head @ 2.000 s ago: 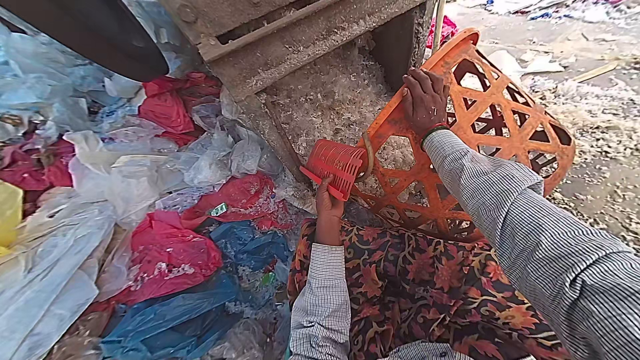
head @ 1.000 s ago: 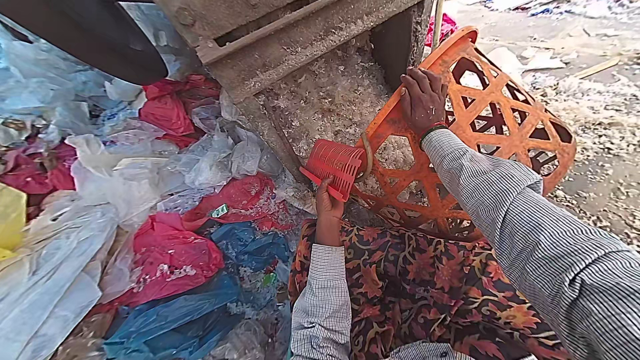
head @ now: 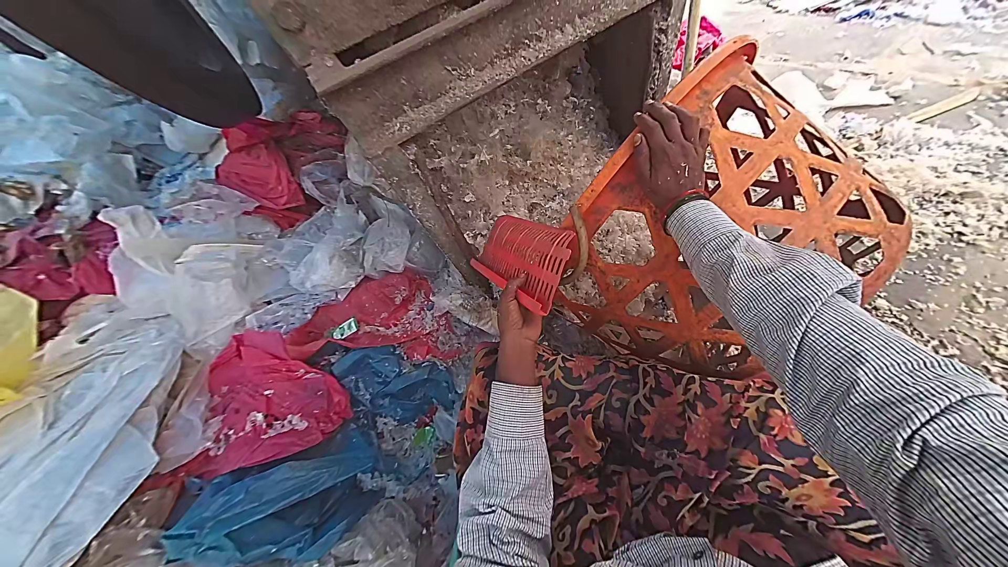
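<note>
My left hand [head: 518, 316] grips the rim of a small red slotted plastic basket [head: 529, 256], tilted at the opening of a grimy metal machine. Shredded plastic flakes [head: 520, 142] fill that opening. My right hand [head: 672, 153] is closed over the rim of a large orange plastic basket [head: 803, 181] with wide lattice holes, which lies tipped beside the opening. A ring-like loop [head: 580, 244] hangs at the orange rim, close to the red basket. Pale flakes show through the orange lattice.
Heaped plastic bags, among them a pink bag [head: 272, 394] and a blue bag [head: 276, 496], lie on the left. The metal machine frame [head: 472, 67] stands ahead. A dark curved object [head: 157, 55] hangs at upper left. Flakes litter the ground [head: 945, 291] on the right.
</note>
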